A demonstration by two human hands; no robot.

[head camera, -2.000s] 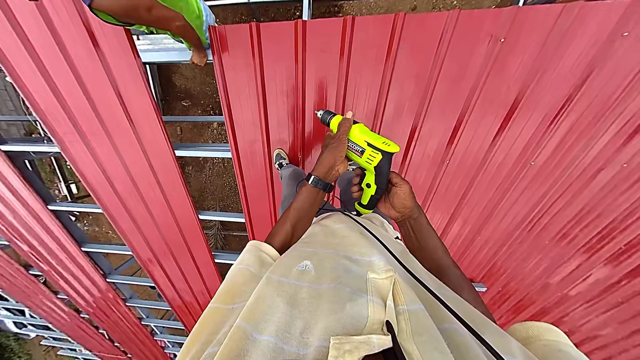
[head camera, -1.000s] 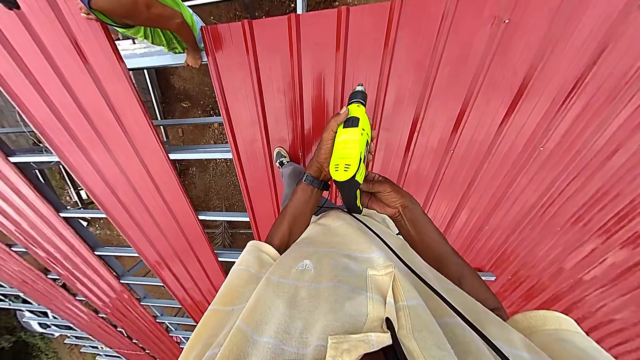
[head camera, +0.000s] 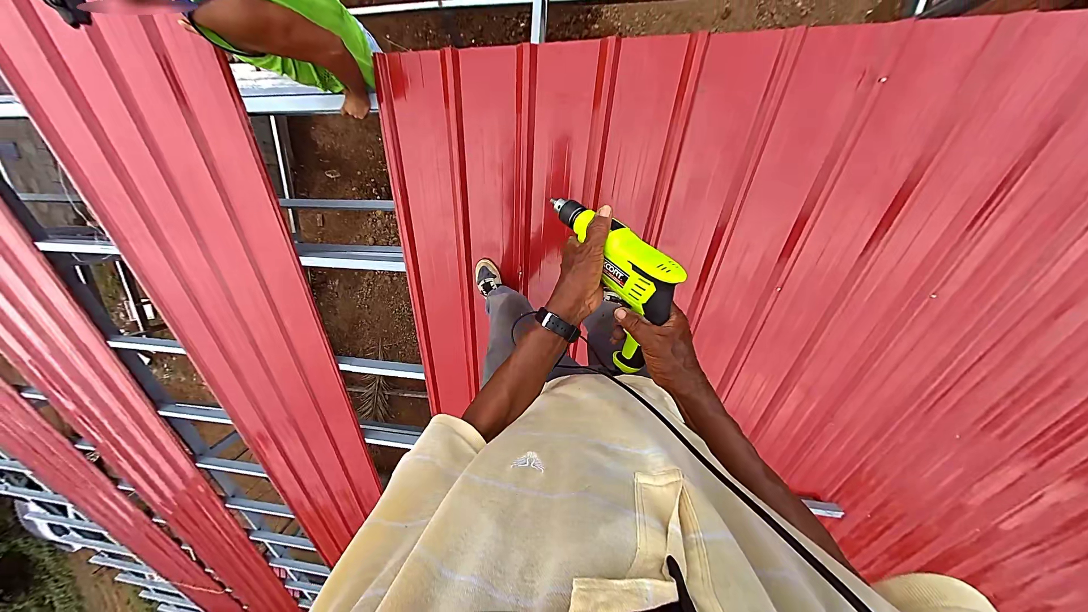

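A lime-green and black corded power drill (head camera: 637, 263) is held in front of my body, its metal chuck (head camera: 564, 209) pointing to the upper left. My left hand (head camera: 585, 268), with a black watch at the wrist, grips the front of the drill body behind the chuck. At the rear, my right hand (head camera: 667, 340) holds the drill near its handle, the thumb on the black rear part; the fingers are partly hidden. A black cable (head camera: 722, 480) runs across my beige shirt. Beneath the drill are red ribbed metal roofing sheets (head camera: 765, 195).
Open gaps between metal purlins (head camera: 353, 257) lie left of my shoe (head camera: 487, 276), with bare ground far below. Another red roofing sheet (head camera: 195, 238) spans the frame further left. A co-worker's hand (head camera: 356, 104) rests near the sheet's upper left corner, beside a bright green garment.
The drill has turned in my hands: one second ago its chuck pointed straight up the view, and now it points to the upper left, much as two seconds ago.
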